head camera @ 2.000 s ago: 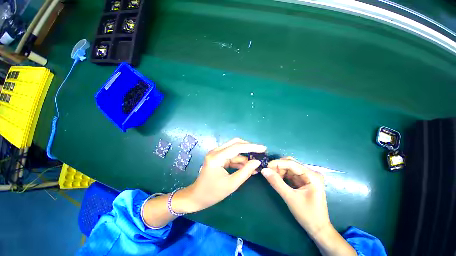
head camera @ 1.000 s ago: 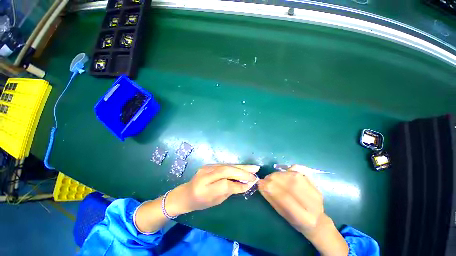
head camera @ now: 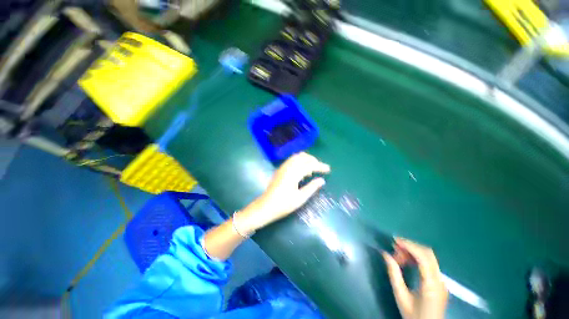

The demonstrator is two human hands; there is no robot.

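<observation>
The picture is blurred. My left hand (head camera: 292, 188) is over the mat just below the blue parts bin (head camera: 272, 144), thumb and forefinger apart, with nothing visible between them. The bin holds loose black parts. Small speckled circuit boards (head camera: 350, 204) lie smeared by blur beside my left fingertips. My right hand (head camera: 423, 280) is at the lower right, its fingers curled with thumb and forefinger close together. A dark blur is at its fingertips; whether it holds a part cannot be told. A white pointed sliver (head camera: 465, 293) lies right of it.
A black component tray (head camera: 284, 78) with units stands behind the bin. A yellow tray (head camera: 140, 78), another yellow tray (head camera: 159, 171) and a blue stool (head camera: 165, 227) are at left. A light blue cord (head camera: 176, 128) crosses the left edge. Dark units (head camera: 537, 286) are at far right.
The view has swung left and tilted. My hands, together before, are now apart: the left has moved toward the blue bin and boards, the right stays near the white sliver.
</observation>
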